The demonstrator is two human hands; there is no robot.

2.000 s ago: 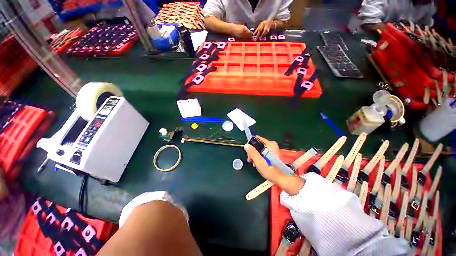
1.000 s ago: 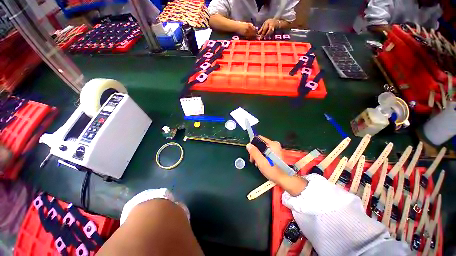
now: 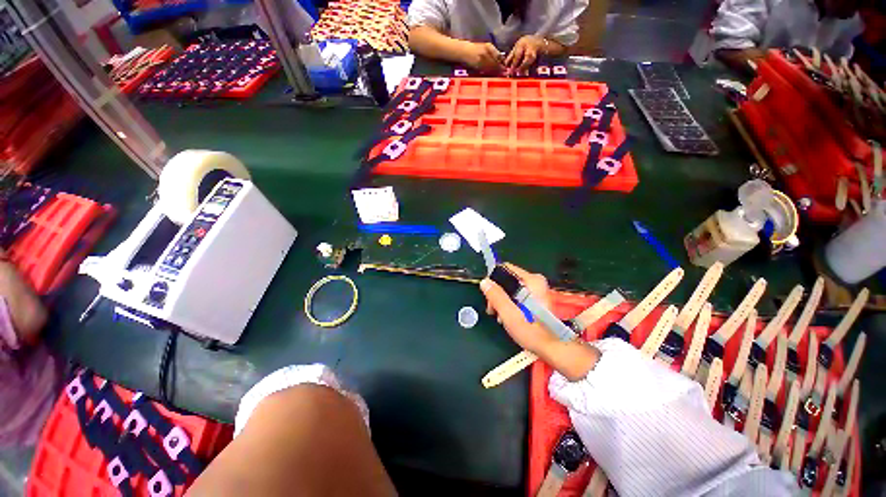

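Note:
My right hand (image 3: 520, 309) holds a dark-cased wristwatch (image 3: 505, 281) with a grey strap (image 3: 550, 317). The strap slants from the upper left to the lower right. A thin blue tool (image 3: 526, 313) shows at the same hand, partly hidden by it. A bare limb with a white cuff (image 3: 301, 377) at its far end rises from the bottom edge, cut off; it looks like my left arm bent back, with no fingers showing. Beige-strap watches (image 3: 731, 330) lie in a red-orange tray (image 3: 546, 413) under and beside my right sleeve.
A tape dispenser (image 3: 228, 267) stands left, a yellow ring (image 3: 331, 301) beside it. White slips (image 3: 376, 205), a clear disc (image 3: 467, 316) and a blue tool (image 3: 656, 245) lie beyond. A red-orange tray (image 3: 505, 178) and a bottle (image 3: 719, 238) stand farther back. Co-workers' hands (image 3: 525, 50) show at the top.
The view has shifted slightly, mostly between the first two frames. My right hand keeps its hold on the watch. Part of a person in pink has come into view at the left edge.

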